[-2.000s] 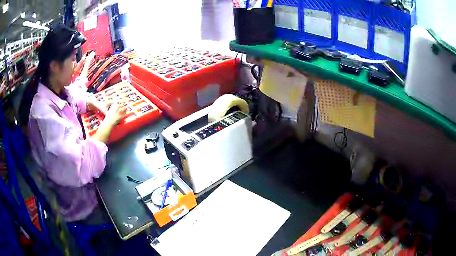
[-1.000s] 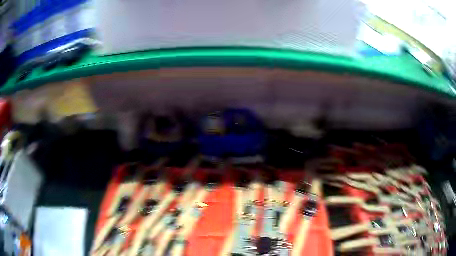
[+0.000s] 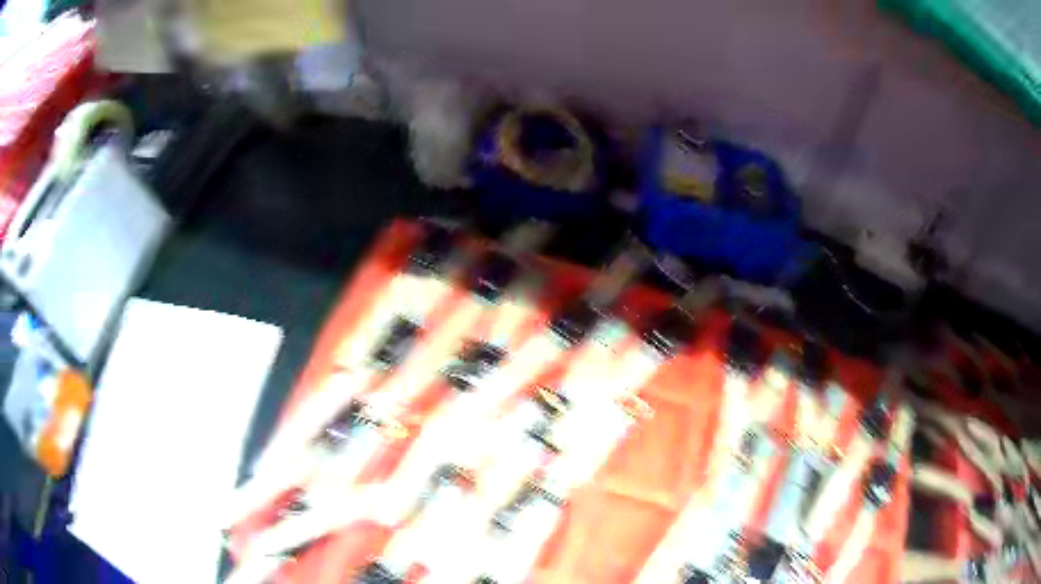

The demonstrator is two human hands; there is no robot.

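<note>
Neither of my hands can be made out in the blurred view. Nearest in front of me is a red-orange watch tray (image 3: 639, 468). Many wristwatches with pale straps and dark faces lie slantwise in it, such as a watch (image 3: 471, 363) in the left half. A strip of bare tray shows between the left and right groups of watches. The lower left straps are overexposed and run together. More pale-strapped watches (image 3: 1005, 468) lie at the right edge, cut off by the frame.
Left of the tray lie a white paper sheet (image 3: 177, 428), a white tape dispenser (image 3: 91, 251) and an orange-and-white box (image 3: 63, 422). Behind the tray are a blue parts bin (image 3: 725, 222) and a yellowish tape roll (image 3: 546, 148). A green shelf edge (image 3: 970, 46) crosses the upper right.
The view has swung from the coworker and dispenser at the left to the watch trays, then tilted downward. The coworker is out of view. No object has clearly moved.
</note>
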